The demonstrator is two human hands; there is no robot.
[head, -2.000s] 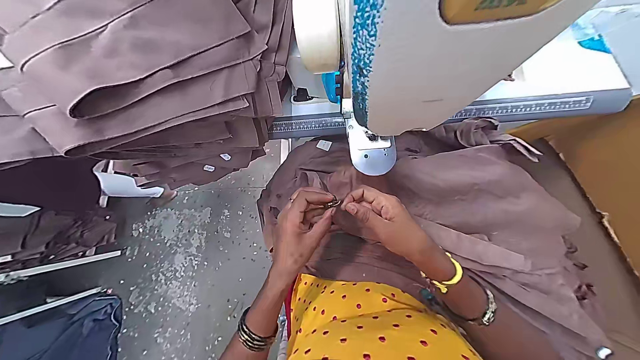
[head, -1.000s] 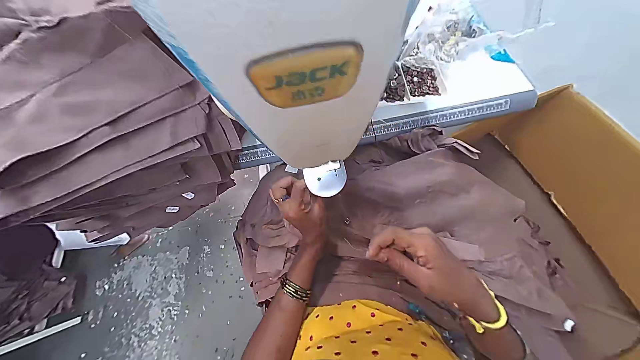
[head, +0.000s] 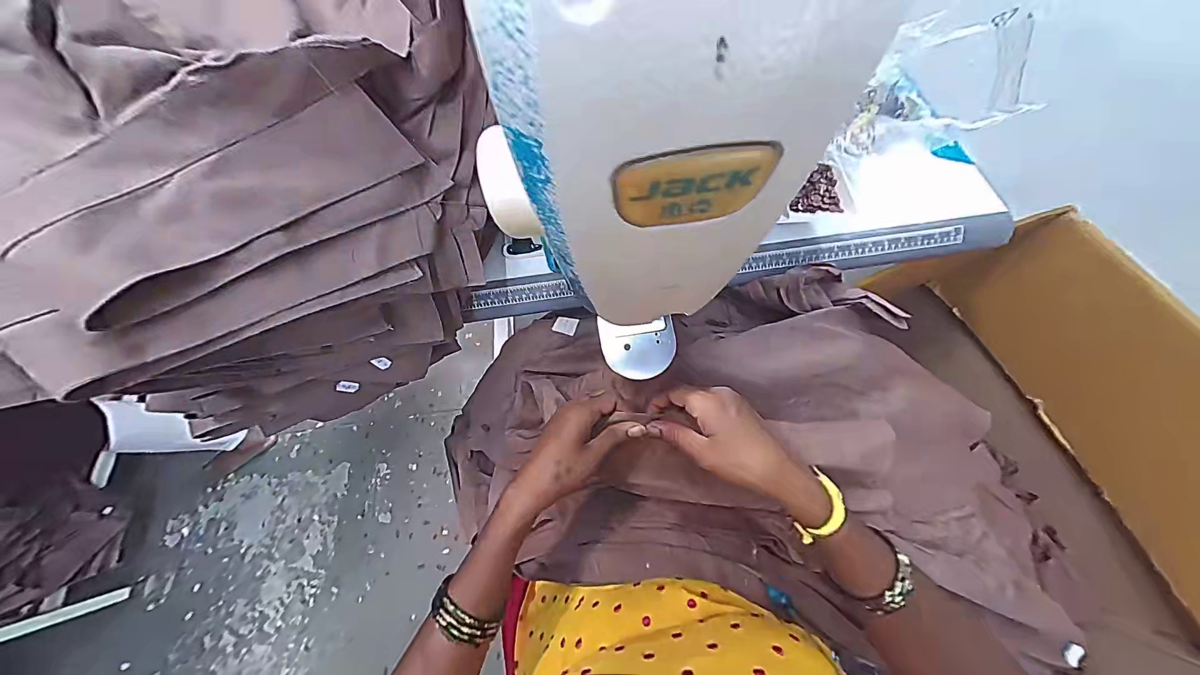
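Note:
Just below the rounded white work plate (head: pixel 637 349) of a Jack sewing machine (head: pixel 647 103), my left hand (head: pixel 572 450) and my right hand (head: pixel 727 436) almost touch at the fingertips. Both pinch a fold of brown fabric (head: pixel 797 375) between thumb and fingers. The fabric lies in a loose heap under the plate, over my lap and out to the right. The machine head hides the needle area.
Stacked brown fabric pieces (head: pixel 244 244) rise at the left. A cardboard box (head: pixel 1078 375) stands at the right. On the white machine table (head: pixel 923 192), edged with a ruler strip, lie brown buttons (head: pixel 817 191) and plastic bags. Scraps dot the grey floor (head: pixel 281 553).
A second ago my hands were apart, the left beside the plate; now they are together on the fabric below it. Two seconds ago they held a small dark item between them.

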